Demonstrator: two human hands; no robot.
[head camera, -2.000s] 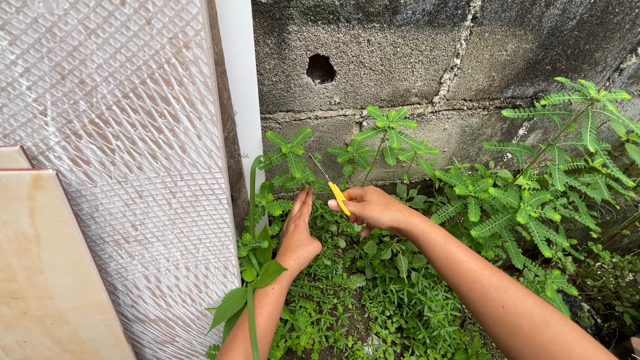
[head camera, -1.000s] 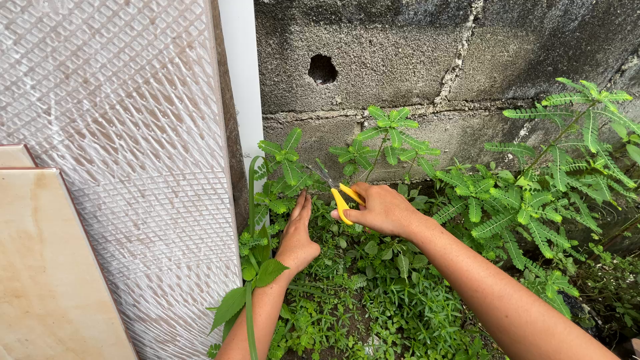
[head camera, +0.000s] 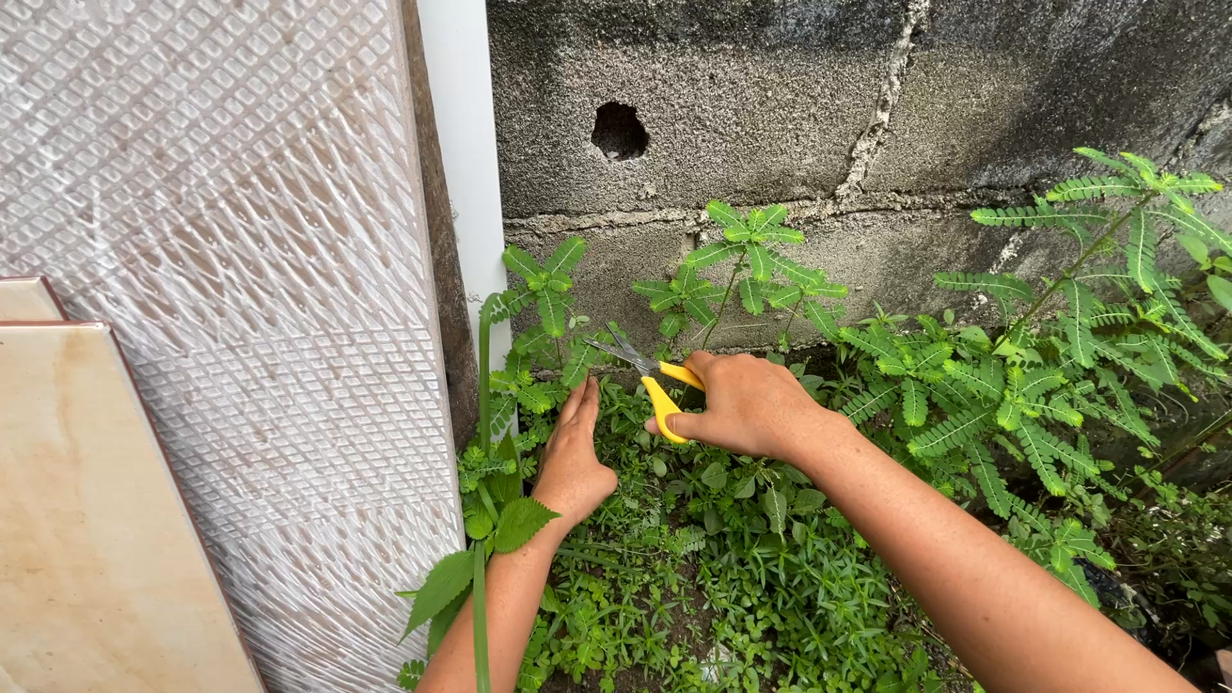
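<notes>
My right hand grips yellow-handled scissors, their metal blades parted and pointing up-left toward a small leafy weed. My left hand is at the foot of that weed, its fingers pointing up among the leaves; whether they pinch a stem cannot be told. Another weed with paired leaflets stands just behind the scissors, against the block wall. A long green stem with broad toothed leaves crosses in front of my left forearm.
A ridged tile back and a glossy beige tile lean at the left, beside a white panel. A concrete block wall with a hole runs behind. Low weeds cover the ground; a larger feathery plant grows at the right.
The scissors' blades, nearly together two seconds ago, have parted, and the handles have spread in my right hand. My left hand has stayed in about the same place.
</notes>
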